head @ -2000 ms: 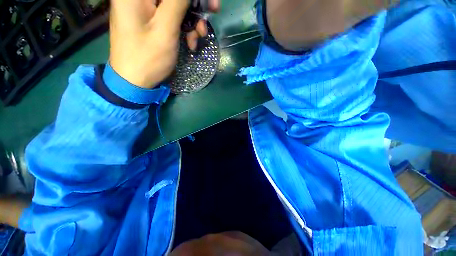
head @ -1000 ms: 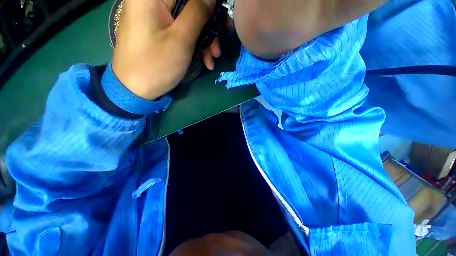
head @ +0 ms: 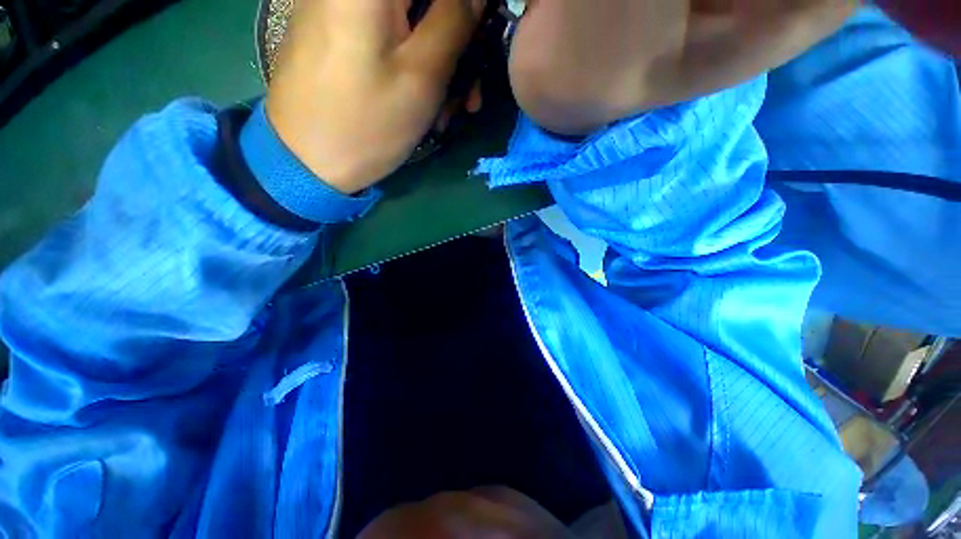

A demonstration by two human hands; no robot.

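Note:
My left hand (head: 353, 90), with a blue strap (head: 295, 179) on the wrist, is at the top of the picture, its fingers curled round a dark unit (head: 485, 74). The fingers hide most of the unit. My right hand (head: 622, 58) is close to its right, cut off by the top edge. Its fingers and anything in them are hidden. A glittering perforated disc (head: 278, 32) shows partly behind my left hand, on the green bench mat (head: 158, 79).
The bench edge runs in front of my body. A dark tray edge (head: 47, 53) is at the upper left. A person's blue sleeve (head: 854, 232) with a dark strip is at the right. Cardboard boxes (head: 864, 353) stand at the lower right.
Since two seconds ago both hands have come closer together and the disc shows further left, mostly covered. Since one second ago both hands have shifted slightly right in the picture.

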